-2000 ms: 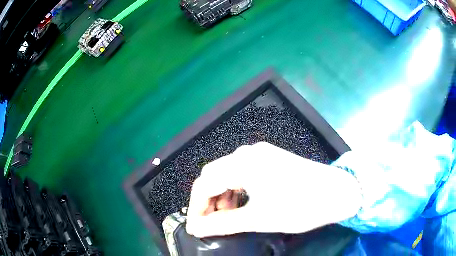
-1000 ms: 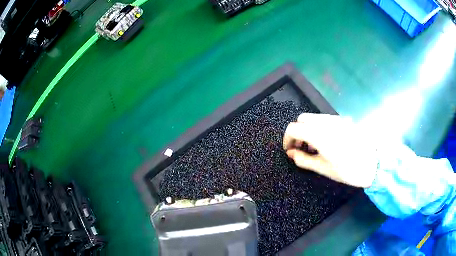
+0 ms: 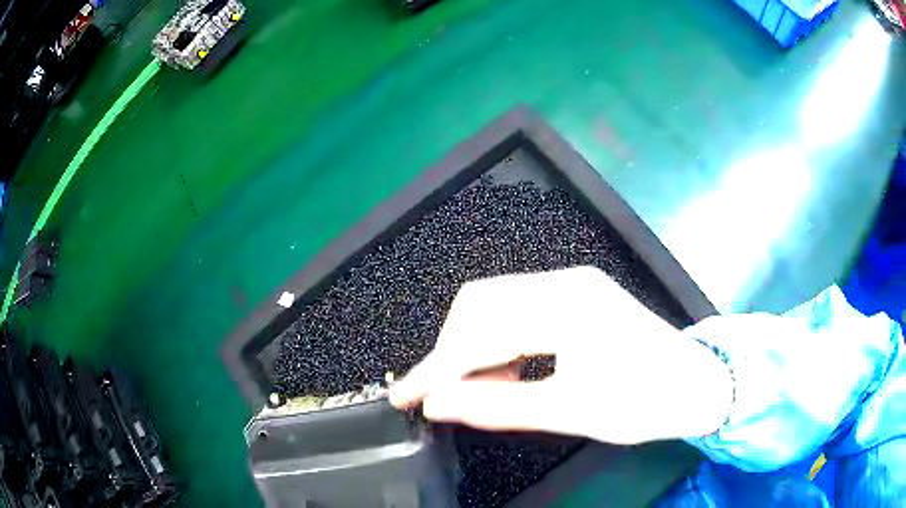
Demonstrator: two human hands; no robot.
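A black housing with a mottled camouflage edge and pale round posts at its corners lies at the bottom of the picture, over the near part of the parts tray. The tray holds a dense mass of tiny black parts. My right hand has its thumb and fingertips together at the housing's upper right corner. Whether a tiny part is between the fingertips cannot be seen. My left hand is not in view.
Dark housings stand in rows at the lower left. A camouflage unit lies by the light green line. A small black piece is at the left edge. A blue bin is at the top right.
My right hand has moved left from over the tray's black parts to the housing's upper right corner. The view has shifted slightly.
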